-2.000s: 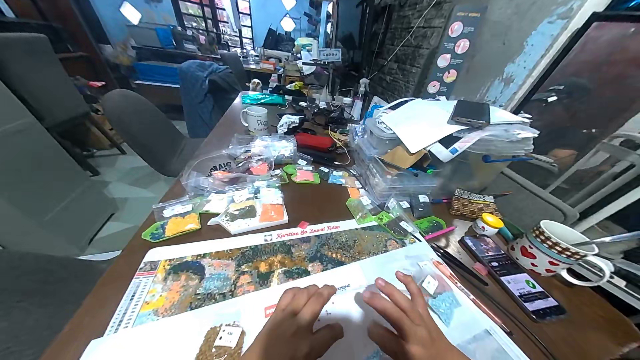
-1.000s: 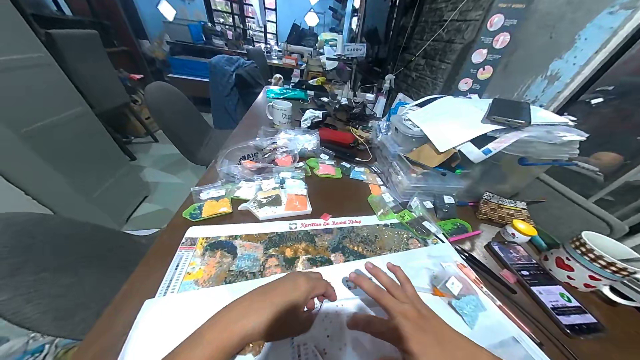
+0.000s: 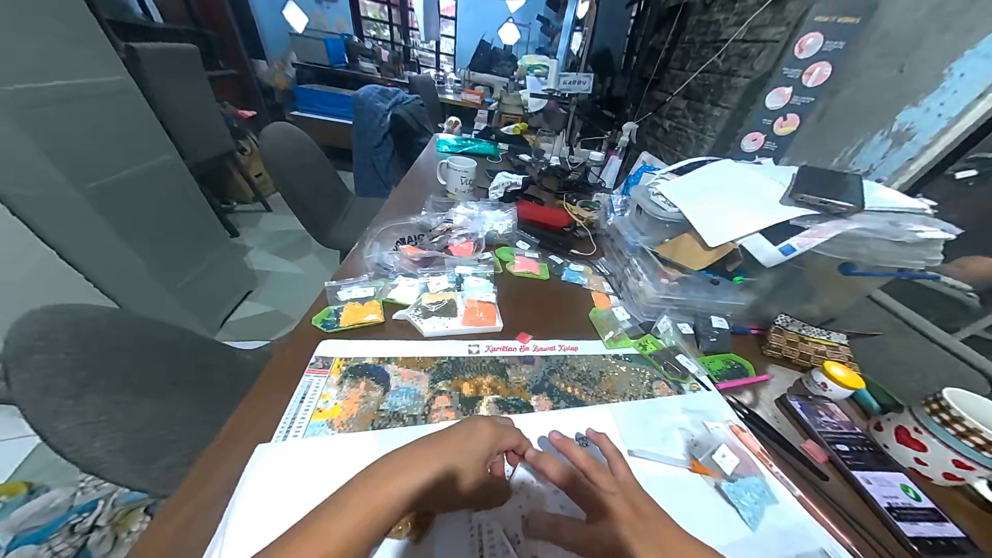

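My left hand (image 3: 477, 463) is bent over the white sheet (image 3: 341, 480), its fingers curled together; whether something small is between them cannot be told. Beside it my right hand (image 3: 581, 492) has its fingers spread, near small printed papers partly covered by both hands. The sheet covers the lower part of a diamond painting canvas (image 3: 496, 384) with small colored tiles. To the right lie a small bag of light blue beads (image 3: 748, 500) and a slim tool with an orange end (image 3: 701, 467). Some brown beads (image 3: 411, 527) show under my left forearm.
Bags of orange beads (image 3: 479, 312), a green tray with yellow beads (image 3: 360, 314) and more green trays (image 3: 728, 366) lie behind the canvas. At right are a phone (image 3: 883, 473), a heart-patterned mug (image 3: 914, 446) and a plastic box (image 3: 674, 291) piled with papers. A gray chair (image 3: 139, 387) stands left.
Both hands were side by side with fingers forward two seconds ago. My left hand has since turned inward and curled, close to my right fingers. The view has shifted somewhat left.
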